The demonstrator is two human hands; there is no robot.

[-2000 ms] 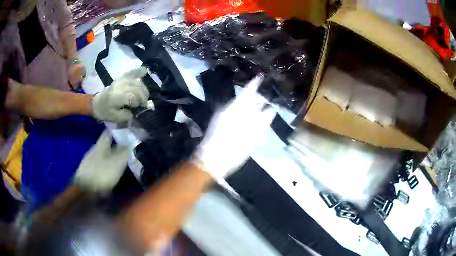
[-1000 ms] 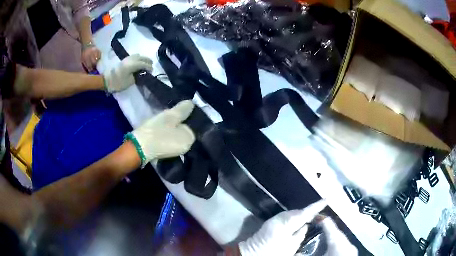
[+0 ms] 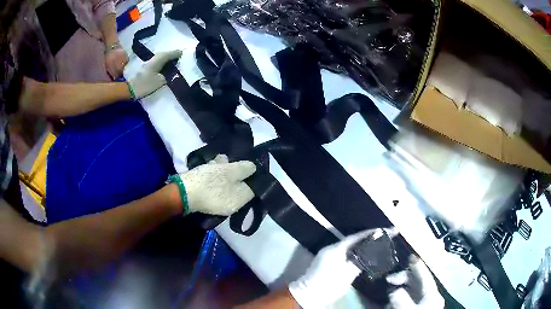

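My left hand point(image 3: 329, 271), in a white glove, holds a dark, partly shiny folded piece of black strap point(image 3: 377, 256) at the lower edge of the picture. My right hand point(image 3: 421, 289), also white-gloved and cut off by the lower edge, grips its other side. Whether a buckle is in it cannot be told. Long flat black straps point(image 3: 329, 181) run from my hands up the white table point(image 3: 362, 158) into a tangle point(image 3: 223, 130).
A co-worker's green-cuffed gloves point(image 3: 217, 188) touch the tangled straps. An open carton point(image 3: 465, 130) with pale packets stands right, a clear polybag point(image 3: 453, 181) at its mouth. Loose slide buckles point(image 3: 498, 236) lie below. Bagged dark parts point(image 3: 356, 45) lie behind; a blue sack point(image 3: 112, 163) is left.
My hands moved from over the tangle to the lower edge and came together on the strap piece. The co-worker's hands have shifted along the straps, which lie more spread out.
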